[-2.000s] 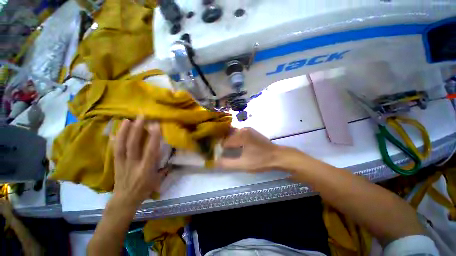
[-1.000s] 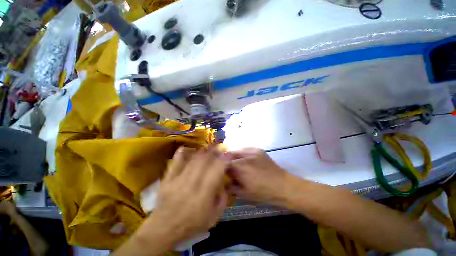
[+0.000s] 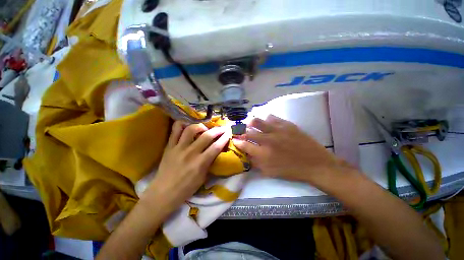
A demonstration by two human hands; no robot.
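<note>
The mustard garment with off-white inner side (image 3: pixel 117 147) lies in a large heap left of the needle, and part of it runs under the presser foot (image 3: pixel 238 124) of the white JACK sewing machine (image 3: pixel 325 61). My left hand (image 3: pixel 191 157) lies on the fabric, fingertips just left of the foot, pressing on it. My right hand (image 3: pixel 285 150) is just right of the foot, with its fingertips at the garment's edge. A small folded mustard part hangs between the hands, and the off-white side with a mustard strip shows below it. The fingertips' exact hold is partly hidden.
Scissors with green and yellow handles (image 3: pixel 407 162) lie on the right, beside a small metal mechanism (image 3: pixel 419 130). A pale pink strip (image 3: pixel 344 127) lies near my right forearm. The ruler-marked table edge (image 3: pixel 290 209) runs in front. More mustard pieces (image 3: pixel 338 234) hang below it.
The garment has been turned and brought under the foot, and its off-white side now shows near the table edge. Both hands have come in close around the needle. The camera view has shifted nearer.
</note>
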